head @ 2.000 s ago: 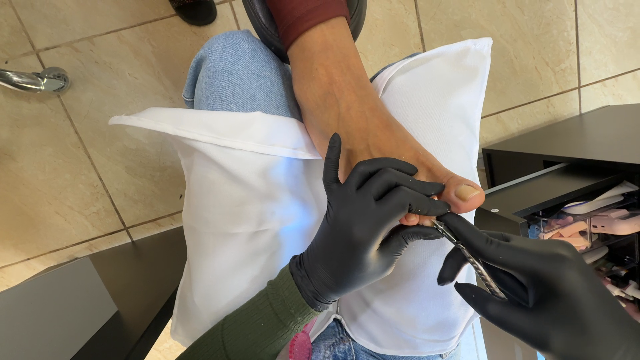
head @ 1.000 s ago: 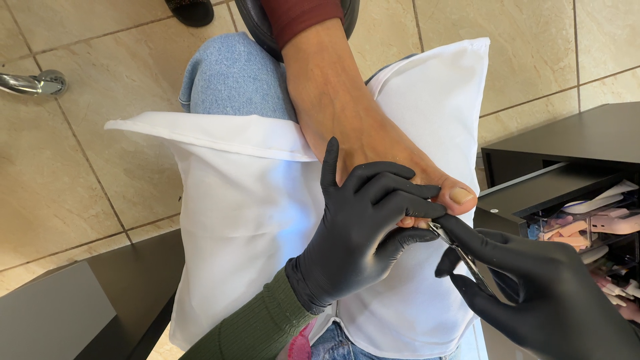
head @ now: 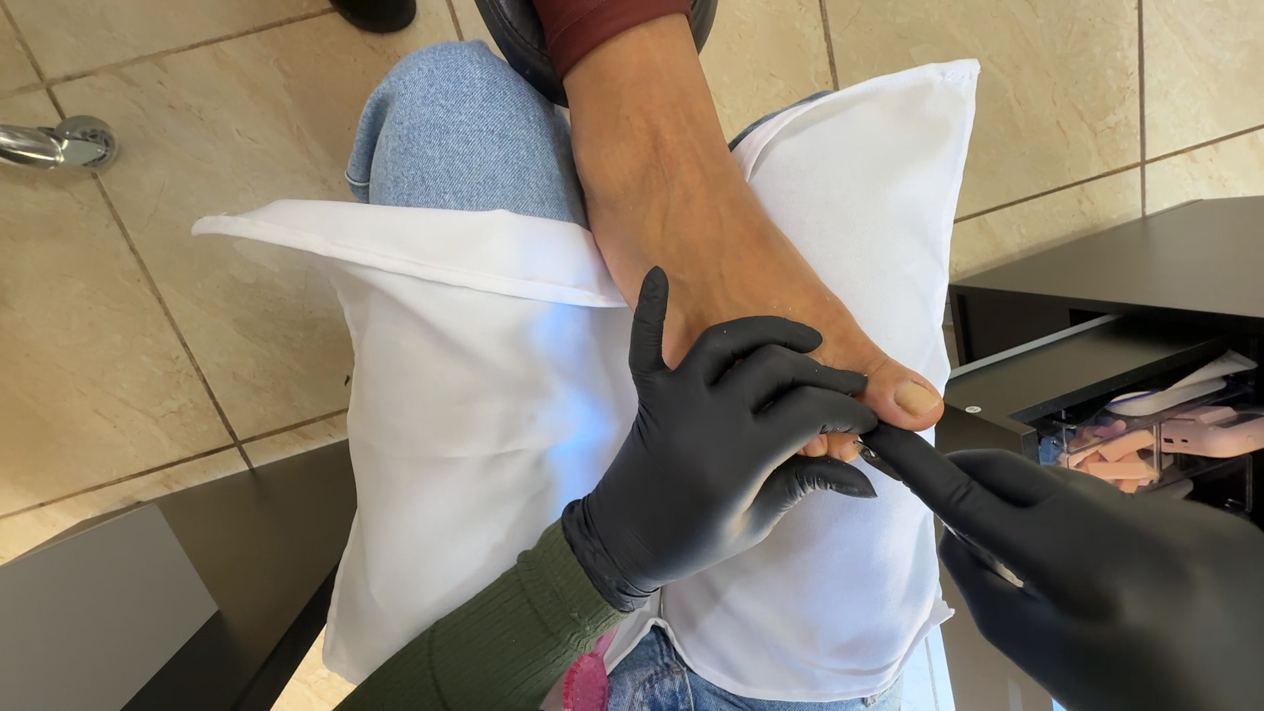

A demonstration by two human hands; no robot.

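A person's bare foot (head: pixel 691 197) rests across my lap on a white cloth (head: pixel 474 395). My left hand (head: pixel 721 434), in a black glove, grips the front of the foot, its fingers over the smaller toes and its thumb below them. From the right comes my right hand (head: pixel 1076 553), also gloved in black, shut on a slim metal nail tool (head: pixel 987 558). The tool's tip is at a small toe beside the big toe (head: pixel 907 395). My right fingers hide most of the tool, so its exact kind cannot be told.
An open dark drawer (head: pixel 1086 375) at the right holds pink items and clear plastic compartments. Dark furniture (head: pixel 197 592) stands at the lower left. A chrome fitting (head: pixel 74 143) is at the upper left over the tiled floor (head: pixel 197 296).
My right hand has turned and its forefinger now lies further along the tool, covering more of it. My left hand keeps its hold on the toes.
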